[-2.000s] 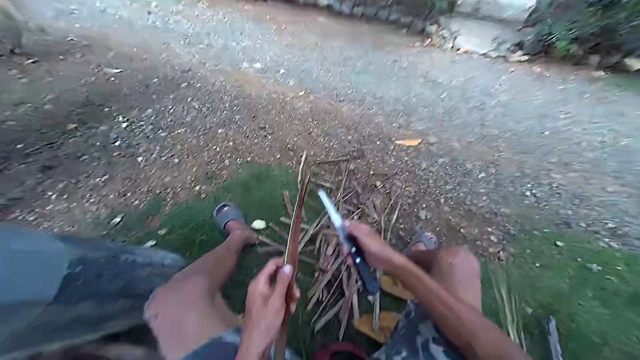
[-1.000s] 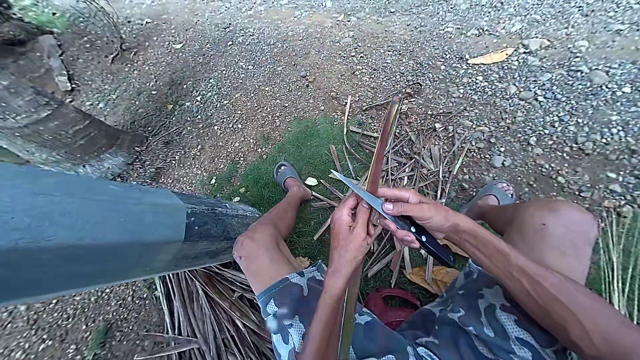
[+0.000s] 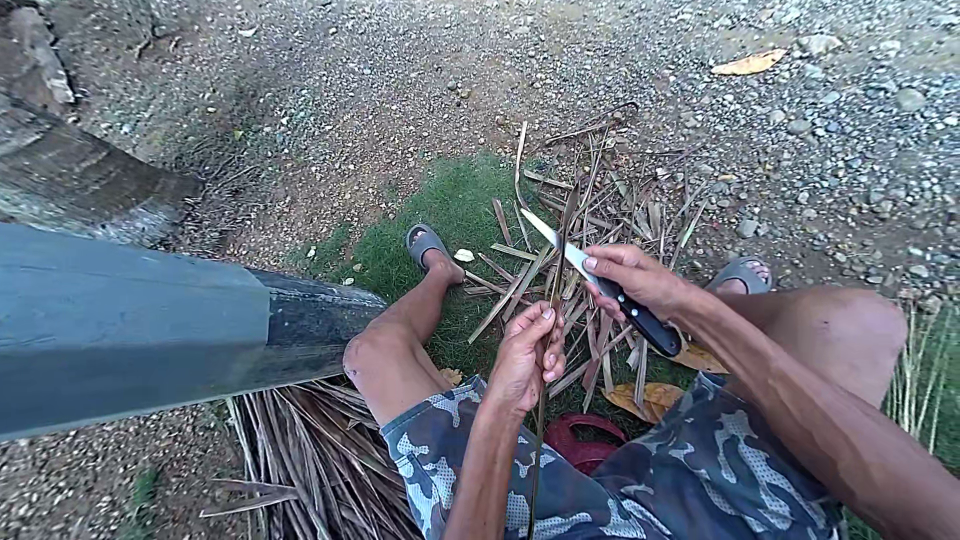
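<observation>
My left hand (image 3: 530, 356) is closed around a long, narrow dried palm leaf strip (image 3: 568, 229), which stands nearly upright in view and runs down over my shorts. In my right hand (image 3: 634, 281) is a kitchen knife (image 3: 649, 322) with a black handle. Its blade crosses the strip above my left hand and points up and left. Whether the edge touches the strip cannot be told. Cut leaf pieces (image 3: 517, 289) lie scattered on the grass beneath and beyond both hands.
A grey-painted post (image 3: 135, 322) lies across the left side, beside my knee. Below it is a pile of long dried leaves (image 3: 322, 465). A tree trunk (image 3: 82, 172) stands at upper left. A red plastic object (image 3: 585, 442) sits between my legs, near brown leaves (image 3: 646, 400).
The strip now shows narrow, where a wider face showed a second ago. My right hand has moved slightly away from my left. The view has swung since the oldest frame.
</observation>
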